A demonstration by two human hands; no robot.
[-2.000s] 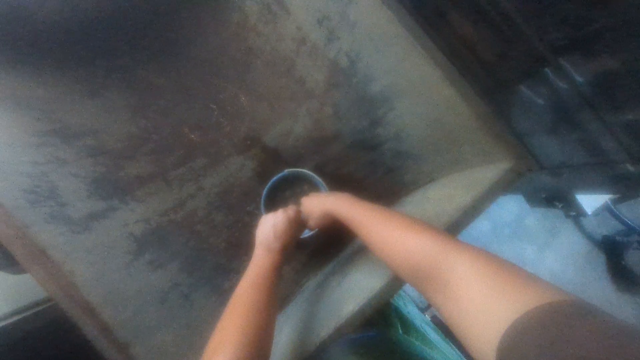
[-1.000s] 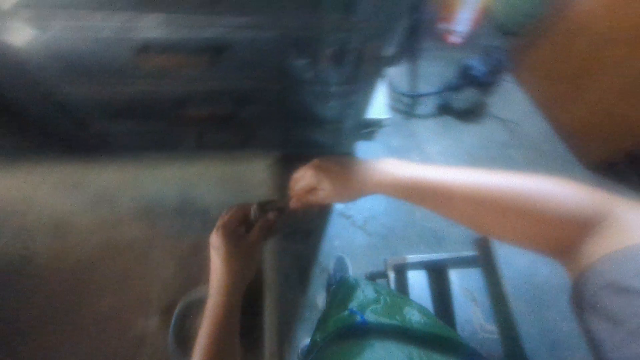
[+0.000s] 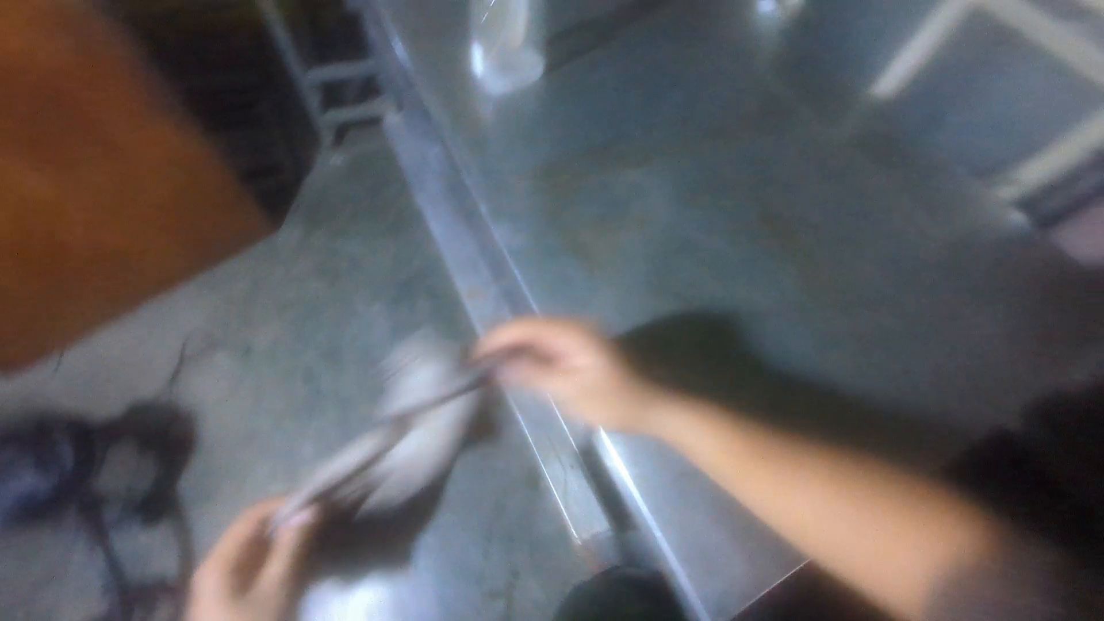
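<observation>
A thin, light grey piece, perhaps cloth or a flat sheet point(image 3: 392, 423), stretches between my two hands in the head view; blur hides its exact kind. My left hand point(image 3: 254, 561), at the lower left, pinches its near end between thumb and fingers. Near the centre my right hand point(image 3: 556, 366) grips the far end, with the fingers curled over a dark edge. Below my right hand a long metal channel or rail point(image 3: 457, 216) runs diagonally over the concrete floor.
An orange-brown panel point(image 3: 112, 198) fills the upper left. Dark tangled cables or hoses point(image 3: 129, 483) lie at the lower left. A metal frame point(image 3: 1026, 52) stands at the upper right, and a pale, shiny object point(image 3: 509, 52) lies at the top.
The view has swung far away from the brown surface and round container to the floor. My hands, close together before, are now apart with the light grey piece between them.
</observation>
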